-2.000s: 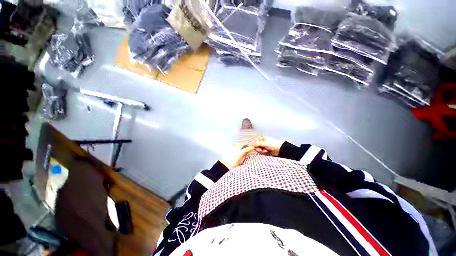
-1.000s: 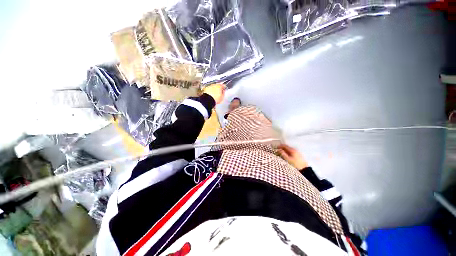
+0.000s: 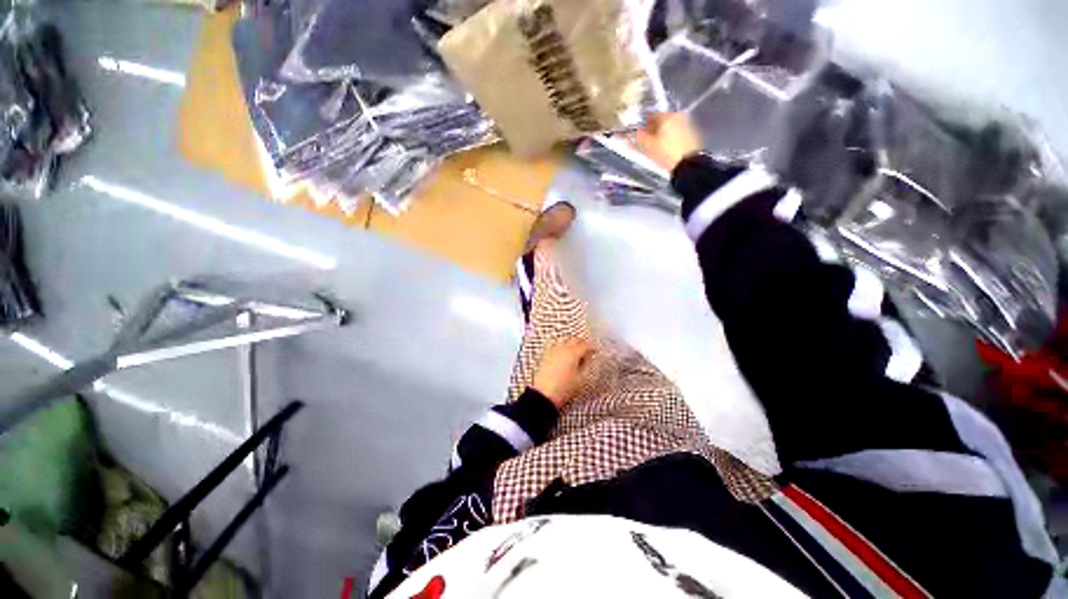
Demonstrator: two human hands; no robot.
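A tan bagged pack with black lettering (image 3: pixel 545 64) lies at the top centre, on and beside dark bagged garments. My right hand (image 3: pixel 668 140) reaches forward, with its fingers closed at the pack's lower right corner. Part of its grip is hidden. My left hand (image 3: pixel 563 371) lies low in front of me against the checked cloth (image 3: pixel 609 404); its fingers look curled, but whether it holds the cloth cannot be told. Fanned dark bagged garments (image 3: pixel 363 129) lie left of the tan pack.
A cardboard sheet (image 3: pixel 480 222) lies on the floor under the stacks. More dark bagged packs (image 3: pixel 902 176) stand at the right, with a red object (image 3: pixel 1025 392) below. A metal frame (image 3: pixel 240 334) stands at the left. My shoe (image 3: pixel 552 222) is at the cardboard's edge.
My right hand has moved from the checked cloth up to the tan pack. My left hand has drawn back from beside the tan pack to the checked cloth. The view has turned.
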